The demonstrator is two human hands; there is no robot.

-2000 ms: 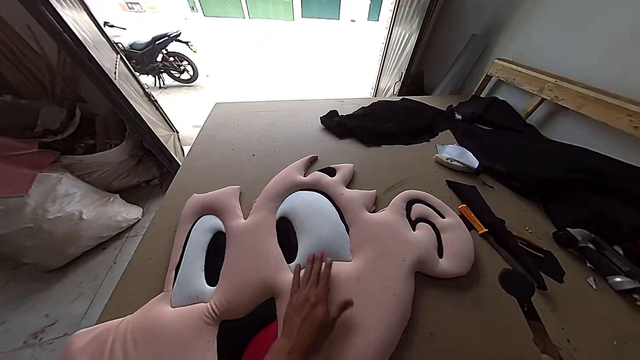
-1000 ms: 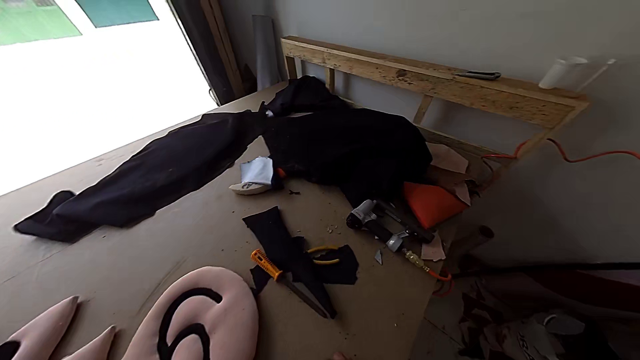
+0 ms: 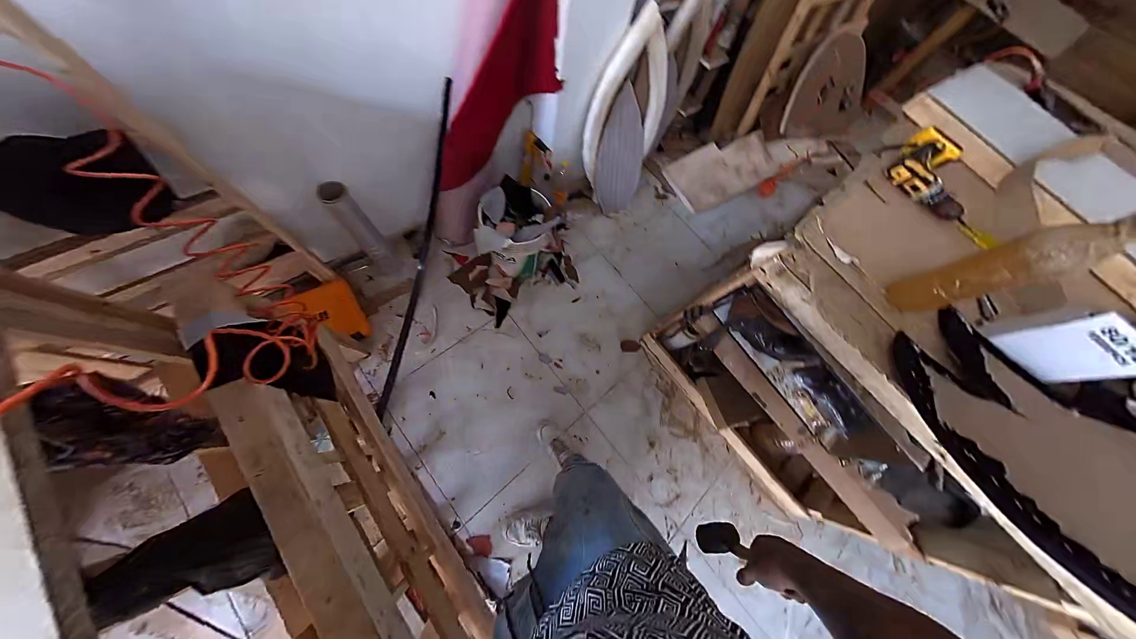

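My right hand [image 3: 770,566], at the lower right of the head view, is closed around a small tool with a broad, dark, flat head [image 3: 717,538], seemingly a brush or spatula. The hand hangs above the tiled floor, beside my patterned garment and jeans, left of the low wooden frame [image 3: 803,501]. My left hand is outside the view. On the workbench to the right lie a yellow cordless drill [image 3: 927,177], a roll wrapped in brown tape or film [image 3: 1003,266], a white card with writing [image 3: 1069,348] and black cut pieces [image 3: 976,453].
A wooden rack [image 3: 302,506] with a coiled orange air hose [image 3: 213,240] stands on the left. Ahead, a bucket [image 3: 515,235] overflows with scraps near a thin black pole [image 3: 417,266]. White oval panels [image 3: 621,115] lean on the wall. Tiled floor [image 3: 550,355] runs between rack and bench.
The view has swung far away from the table with the padded cartoon face to the floor and another bench. A hand rested on the face earlier; my right hand now holds a dark-headed tool.
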